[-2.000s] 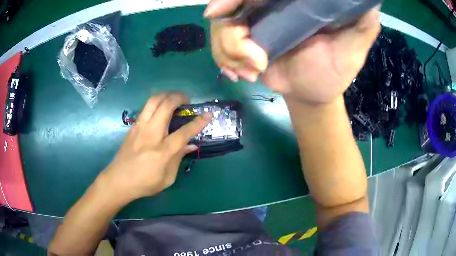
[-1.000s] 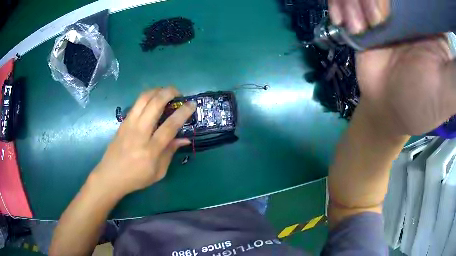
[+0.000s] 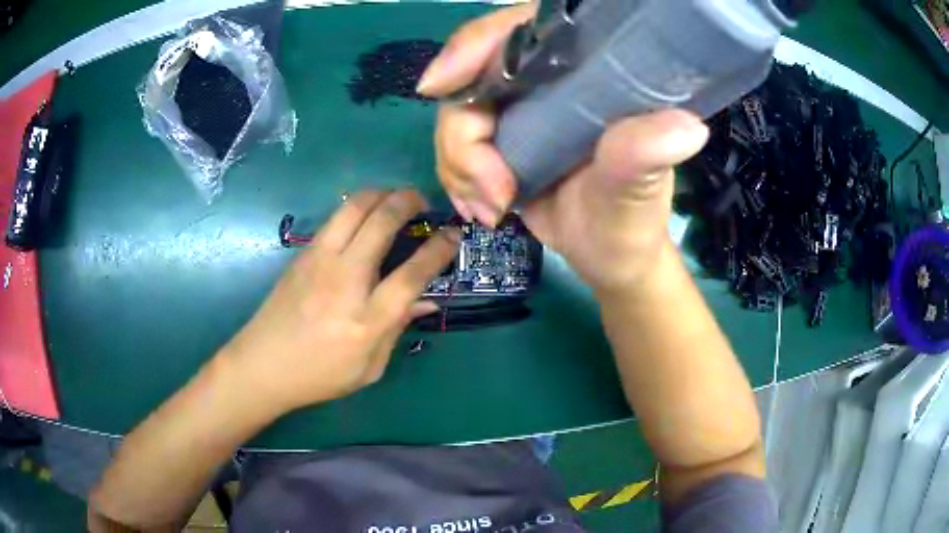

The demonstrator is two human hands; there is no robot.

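Observation:
The black device housing (image 3: 529,273) lies open side up on the green work surface, with its speckled circuit board (image 3: 497,260) showing. My left hand (image 3: 333,302) holds the housing's left part, fingers over the dark inner block and yellow mark. A thin wire with a small plug (image 3: 288,231) sticks out to the left. My right hand (image 3: 593,177) is gripped around the thick grey electric screwdriver (image 3: 624,83), above the housing's upper right. The driver's tip is hidden behind my right fingers, so I cannot tell whether it touches the board.
An open clear bag of black screws (image 3: 213,104) is at upper left, a loose screw pile (image 3: 393,71) at top centre. A heap of black plastic parts (image 3: 796,187) and a purple basket (image 3: 926,344) are at right. A finished unit (image 3: 31,182) lies on the red mat (image 3: 26,333).
My right hand has come back with the screwdriver from the parts heap at right to above the housing. My left hand still holds the housing.

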